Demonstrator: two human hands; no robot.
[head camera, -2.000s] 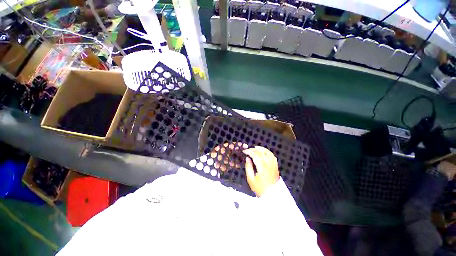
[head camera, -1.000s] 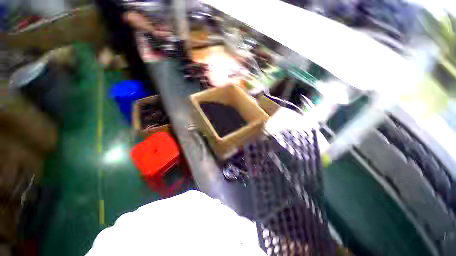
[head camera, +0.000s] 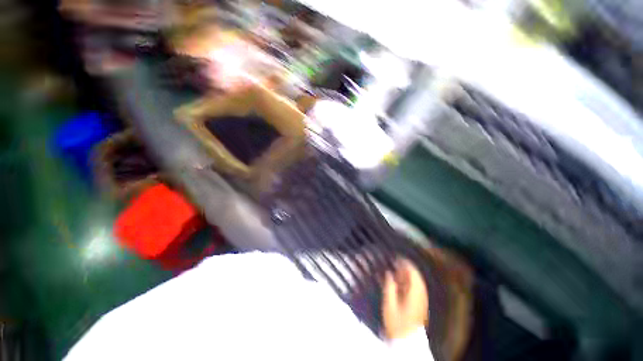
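The view is strongly blurred. A black perforated sheet (head camera: 321, 211) stretches from beside the brown carton down to my right hand, its holes smeared into streaks. White shows through its lower holes. My right hand (head camera: 405, 300) is at the sheet's lower right part, with the white sleeve below it. Blur hides whether its fingers grip the sheet or a small part. My left hand does not show. A second brown carton edge (head camera: 462, 310) shows right of my hand, partly covered.
An open brown carton (head camera: 282, 116) with dark contents stands on the bench. A red stool (head camera: 155, 222), a blue bin (head camera: 83, 135) and a dark-filled box are at left. The white fan (head camera: 352, 134) is behind the sheet. A green surface (head camera: 451, 201) runs at right.
The view first swung left, then partly back, so the carton and stool now lie further left than one second ago. My right hand, unseen one second ago, shows again.
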